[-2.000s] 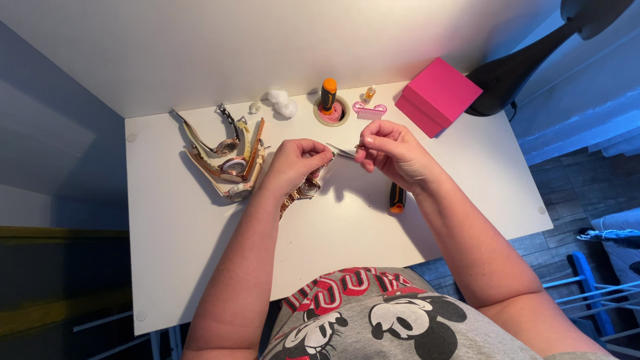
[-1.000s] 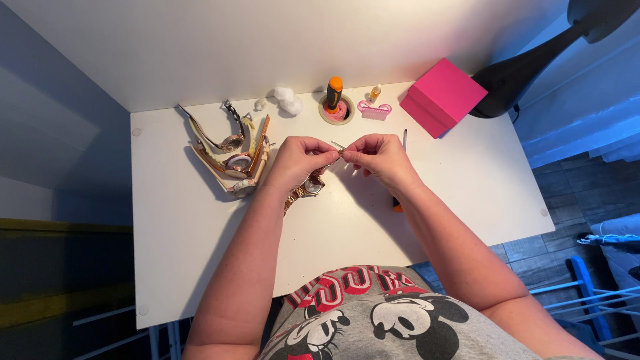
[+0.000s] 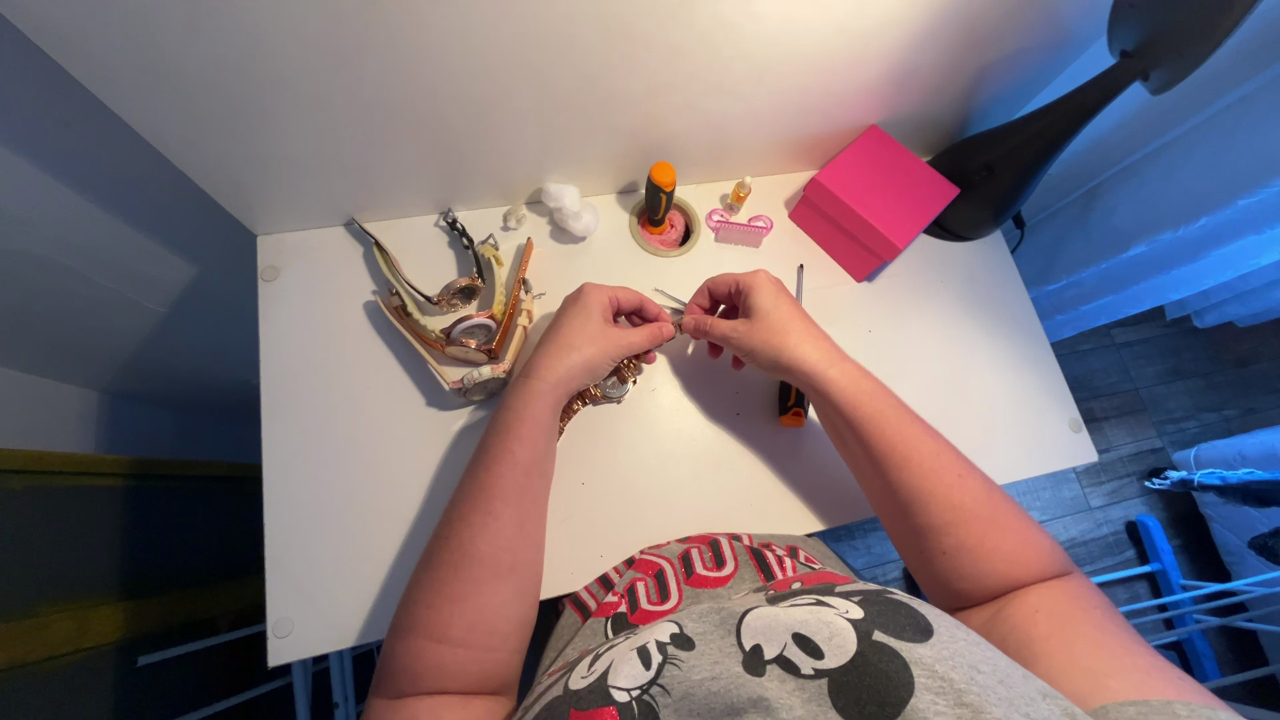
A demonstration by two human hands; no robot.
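My left hand and my right hand meet over the middle of the white table. Between their fingertips they pinch a small metal piece, too small to name surely. Tweezers, or a similar thin metal tool, stick out leftward from my right hand. Beneath my left hand lies a rose-gold wristwatch with a metal link bracelet, partly hidden by the hand and wrist. A screwdriver with a black and orange handle lies beside my right wrist, its shaft partly covered.
Several wristwatches are grouped at the left. Along the back stand cotton wool, a round holder with an upright orange-black screwdriver, a small bottle, a pink brush, a pink box and a black lamp.
My hands were apart two seconds ago, with a thin metal tool between them; they have since come together at the fingertips. The tool now points up and left from my right hand.
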